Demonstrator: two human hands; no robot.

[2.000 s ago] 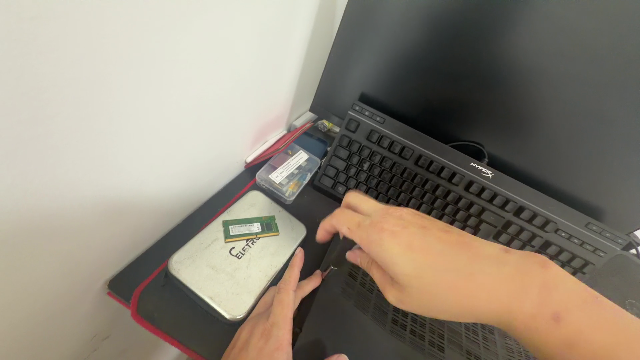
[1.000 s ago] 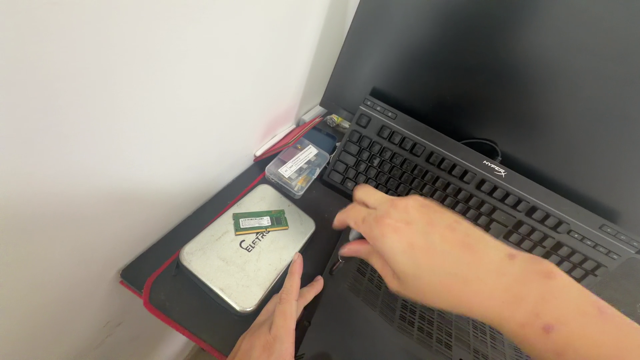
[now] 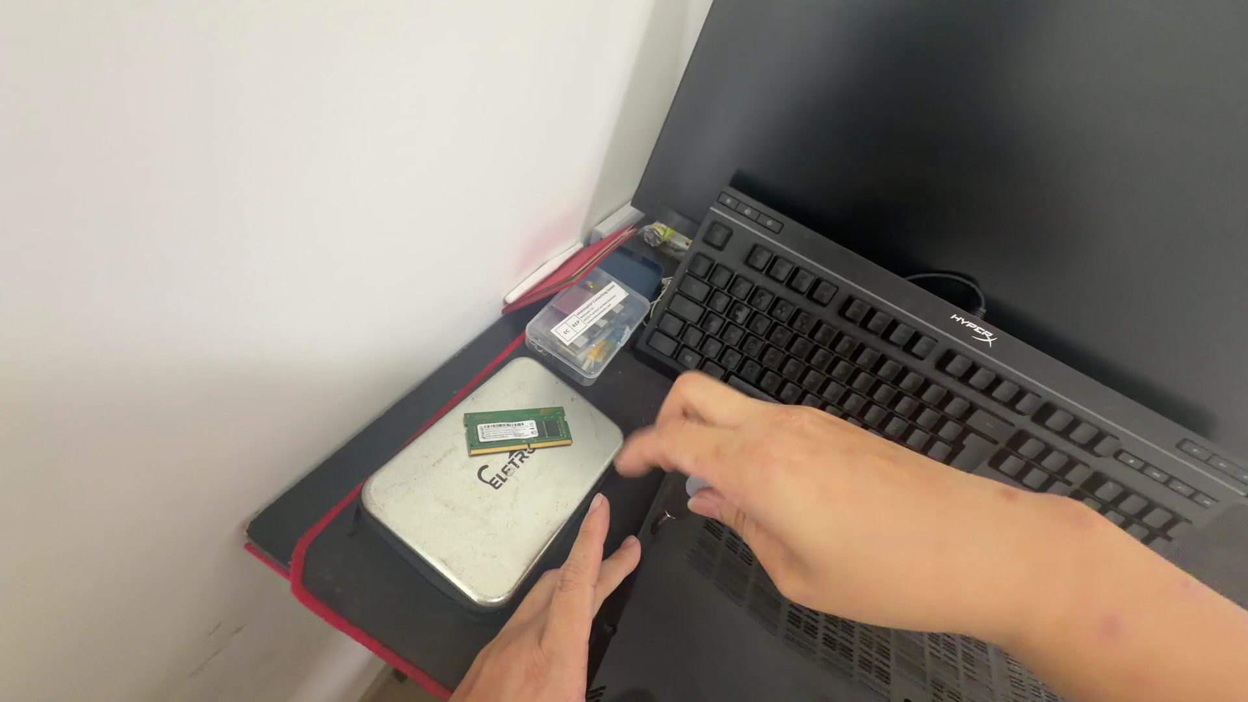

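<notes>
My right hand (image 3: 780, 468) is over the upper left corner of a dark laptop's vented underside (image 3: 780, 634), fingers bent around a small, pale grey object that is mostly hidden. Its fingertips are blurred. Beside the laptop's left edge, my left hand (image 3: 565, 604) rests with its fingers apart, close to a metal tin (image 3: 439, 526). On the tin's lid lies a green laptop memory module (image 3: 517, 431) with a white label and gold contacts.
A clear plastic case (image 3: 590, 327) of small parts stands behind the tin. The black keyboard (image 3: 838, 341) lies behind the laptop, before a large dark monitor (image 3: 926, 146). A white wall (image 3: 244, 195) borders the red-edged desk mat (image 3: 409, 604) on the left.
My right hand stays at the laptop's corner, its fingers now more spread than one second ago. The memory module remains on the tin.
</notes>
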